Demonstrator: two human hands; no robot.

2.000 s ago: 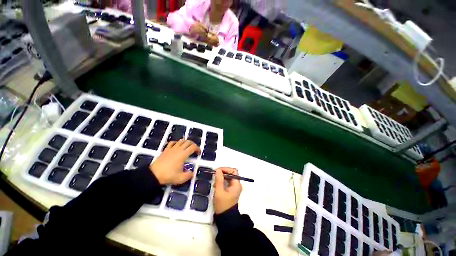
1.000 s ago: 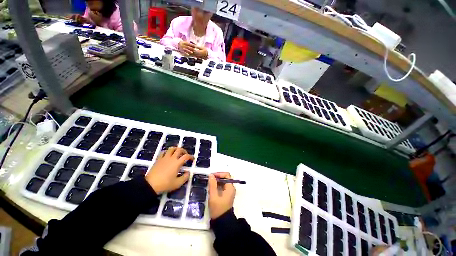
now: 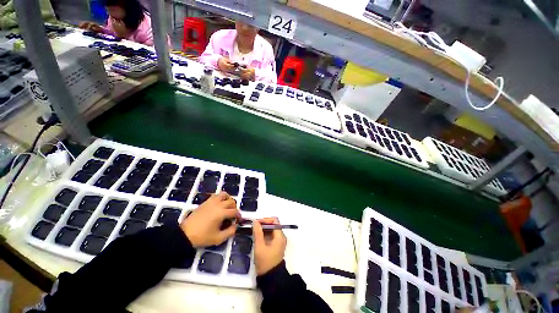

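Note:
A large white foam tray [image 3: 32,215] with rows of black housings [image 3: 210,262] lies on the pale bench. My right hand [image 3: 268,246] is closed on dark tweezers [image 3: 279,227], with the handle end pointing right and the tips toward my left fingers. My left hand [image 3: 211,220] is over the tray's right part, fingertips bent together close to the tweezer tips. Its fingers hide whether they hold anything.
A green conveyor belt [image 3: 202,131] runs beyond the tray. Another foam tray [image 3: 366,227] stands at right, with two black strips [image 3: 338,272] beside it. A white plug [image 3: 58,160] lies at left. A metal frame and seated people in pink are across the belt.
My left hand's fingers, earlier spread flat over the tray, are now bent together near the tweezer tips. The tweezers stay in my right hand. The camera view has shifted slightly.

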